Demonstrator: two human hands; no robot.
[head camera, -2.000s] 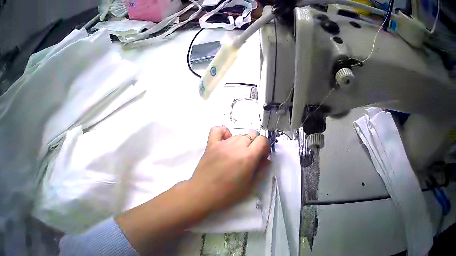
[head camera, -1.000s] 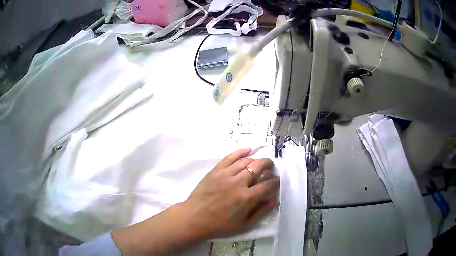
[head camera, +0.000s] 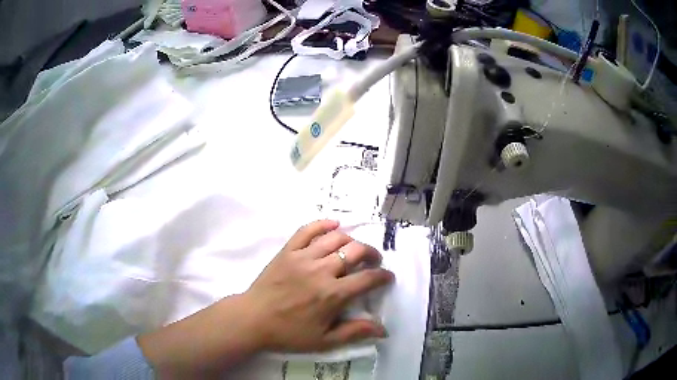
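Note:
A large white garment piece (head camera: 185, 245) lies crumpled left of the needle, its edge running under the machine head. A long white fabric strip (head camera: 404, 304) runs from the presser foot area down to the front edge. My left hand (head camera: 319, 289) lies palm down on the cloth just left of the strip, fingers spread, with a ring on one finger. It presses the cloth flat and grips nothing. The needle is hard to make out. My right hand is not in view. The sewing machine head (head camera: 419, 133) stands right of my hand.
The lamp (head camera: 323, 130) hangs left of the head. A grey block (head camera: 298, 90) and black cable lie behind. A stack of white strips (head camera: 568, 260) lies right, beside a blue-handled tool (head camera: 635, 326). A pink pack (head camera: 223, 16) and white loops (head camera: 338, 31) are at the back.
My left hand has drawn back from beside the needle toward the front, and its fingers have spread from a bunched pose. The strip beside it now lies flatter. The view has shifted slightly.

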